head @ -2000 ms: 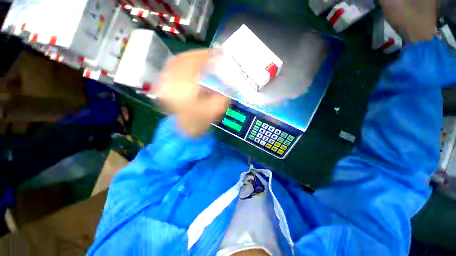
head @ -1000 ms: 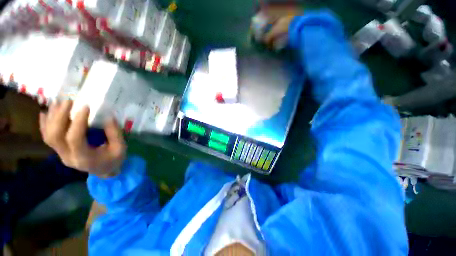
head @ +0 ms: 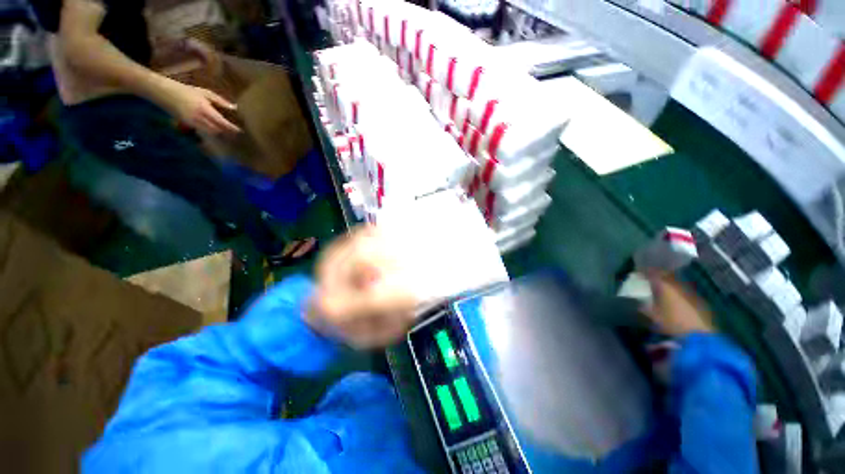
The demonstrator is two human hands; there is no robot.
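Observation:
The digital scale's shiny pan (head: 565, 370) has no box on it; its green-lit display (head: 454, 380) faces my left side. White stacked boxes (head: 384, 111) with red ends form long tiered rows beyond and left of the scale. My left hand (head: 363, 289), blurred, is at the near end of the rows, beside the scale's corner; its finger pose is unclear. My right hand (head: 681, 305) is right of the scale, its fingers on a product box (head: 681, 241) with a red mark. The hand's lower part is blurred and the scale's near edge is cut off.
Waiting boxes (head: 760, 268) lie in curved rows at the right. A pale flat sheet (head: 602, 125) lies beyond the stacks. Another person's hand (head: 206, 109) shows at upper left. A large brown carton (head: 83, 343) is at lower left.
The view has swung toward the rows at the left and beyond. The box on the pan is gone from it. My right hand is now at a box right of the scale.

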